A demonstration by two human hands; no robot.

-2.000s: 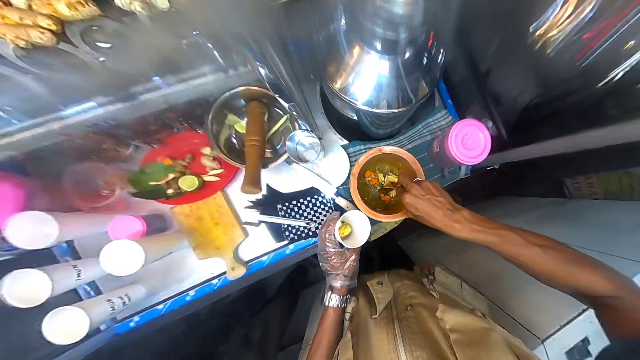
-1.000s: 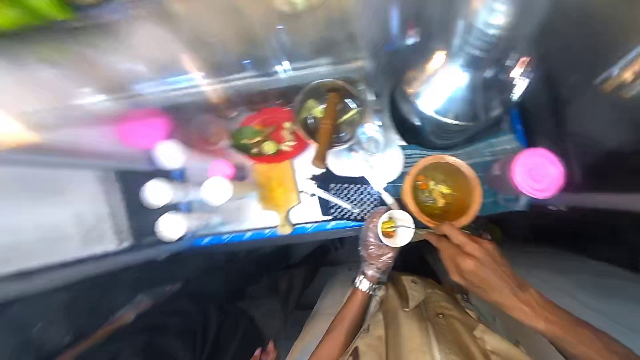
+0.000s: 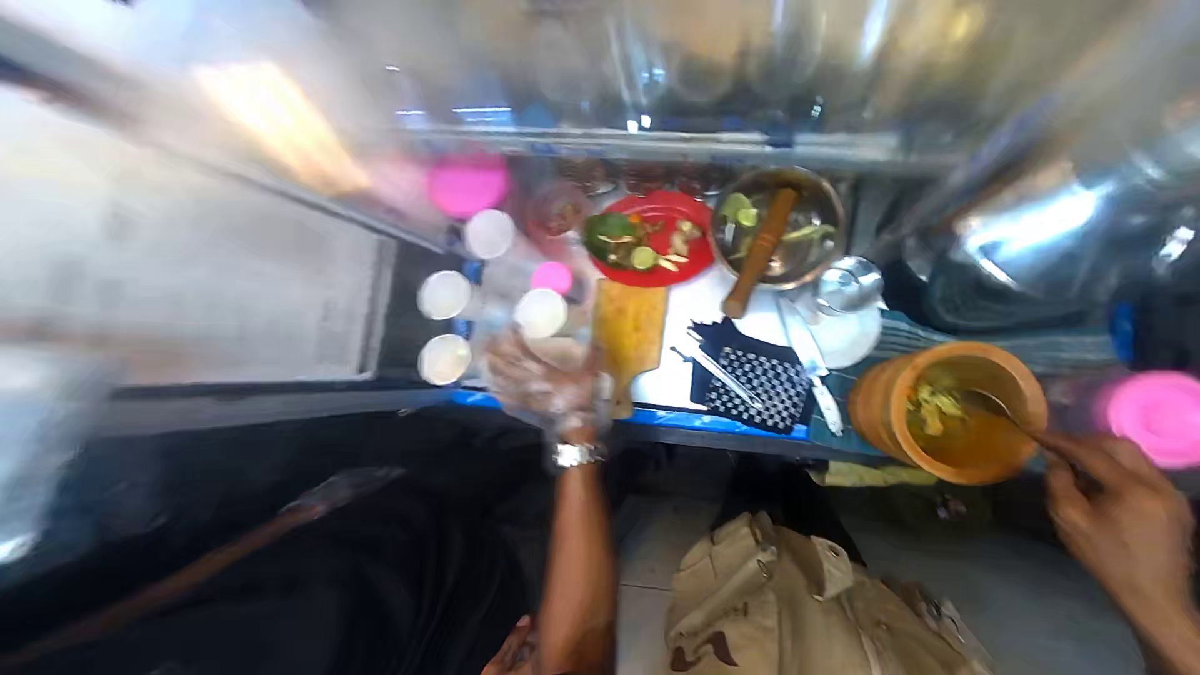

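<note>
My left hand (image 3: 546,380), in a clear plastic glove with a metal watch at the wrist, is blurred beside the yellow cutting board (image 3: 630,323). A pale cup shape (image 3: 560,354) shows at its fingers; whether the hand grips it cannot be told. White cups (image 3: 444,295) stand around it at the left. My right hand (image 3: 1111,492) is bare and holds the handle of a metal spoon (image 3: 996,401), whose bowl end is in the clay-coloured pot (image 3: 879,405) of orange-brown liquid with yellowish pieces.
A red plate (image 3: 694,214) bears cut lime and root pieces. A metal bowl (image 3: 830,202) holds limes and a wooden pestle (image 3: 764,253). A knife (image 3: 804,347), tongs (image 3: 727,375), checkered cloth (image 3: 764,398) and pink-lidded container (image 3: 1158,417) lie or stand nearby. Another person's arm (image 3: 225,548) is at lower left.
My left hand has moved left, from beside the pot to the white cups. My right hand's spoon, over the small cup a second ago, is now in the pot. The view has swung left.
</note>
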